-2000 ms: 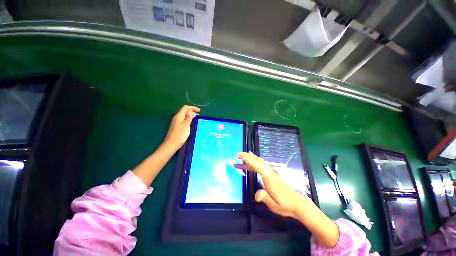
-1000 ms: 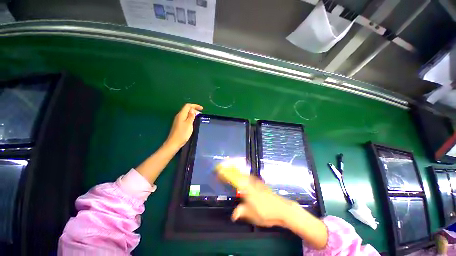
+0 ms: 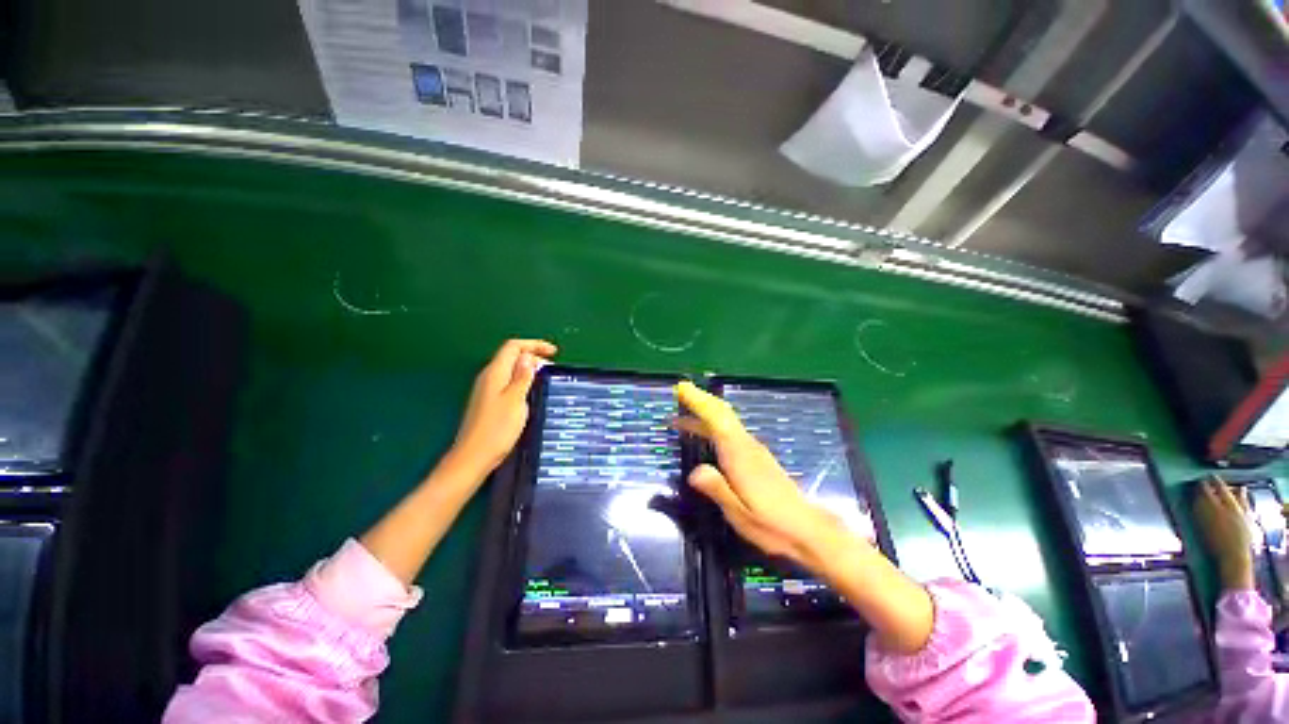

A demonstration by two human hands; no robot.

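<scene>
Two tablets lie side by side in a black two-slot tray (image 3: 601, 686). The left tablet (image 3: 601, 530) shows rows of small text on black with green text low on the screen. The right tablet (image 3: 799, 488) shows similar rows and bright glare, partly covered by my right hand. My left hand (image 3: 498, 403) rests at the left tablet's upper left corner, its fingertips at the edge; whether it grips anything is unclear. My right hand (image 3: 749, 481) is over the gap between the tablets, fingers apart and empty, with a yellow cover on a fingertip.
A short black cable with pale ends (image 3: 944, 516) lies right of the tray. Loaded black trays stand at far left (image 3: 198, 467) and right (image 3: 1081, 566). Another person's hand (image 3: 1227, 535) is at the far right. A metal rail (image 3: 664, 212) and rack with papers (image 3: 452, 85) run behind.
The left tablet's screen went from blue to grey to rows of text. My right hand moved down over it, then up to the gap. Another person's hand has appeared at far right.
</scene>
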